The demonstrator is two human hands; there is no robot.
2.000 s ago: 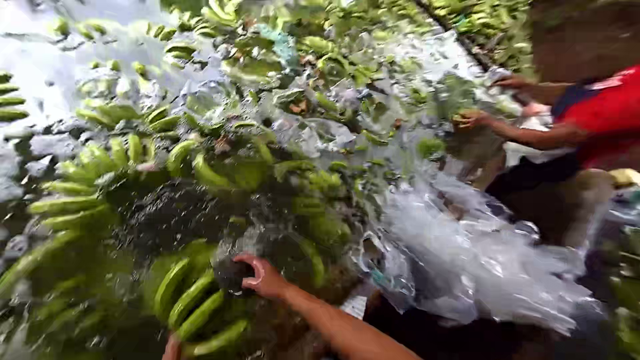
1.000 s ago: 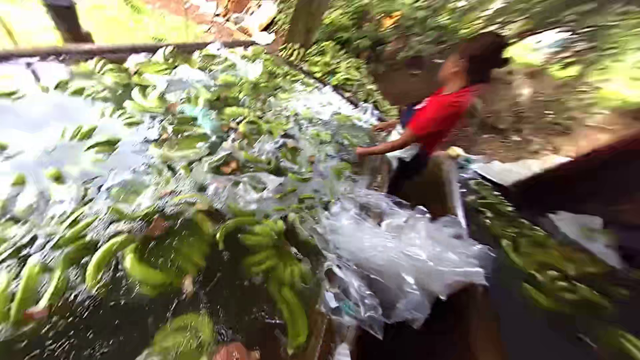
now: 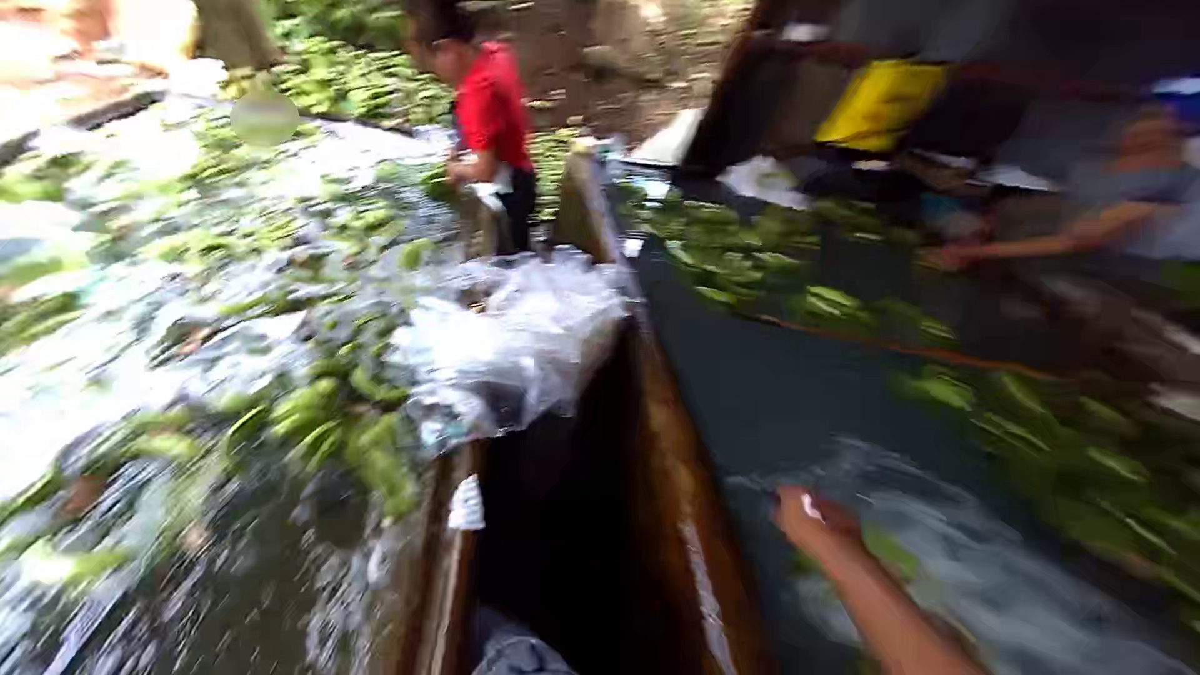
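My right hand (image 3: 816,520) is at the water of the right-hand tank, with its forearm coming from the lower right edge. Its fingers look bent and something small and dark shows at their tips, but blur hides whether they hold anything. Just beside the wrist, green bananas (image 3: 891,553) show partly under churned water. My left hand is out of the picture. In the left-hand tank, clusters of green bananas (image 3: 384,459) float near the inner wall, among foam and splashes.
Clear plastic sheeting (image 3: 516,328) drapes over the gap between the tanks. A wet tank wall (image 3: 670,422) borders the right tank, where an orange cord (image 3: 900,349) crosses among bananas. One person in red (image 3: 494,112) stands beyond; another person's arm (image 3: 1041,248) reaches in at right.
The view has swung far to the right. My right hand, earlier among bananas in the left tank, is now at the right tank. The person in red now stands more upright.
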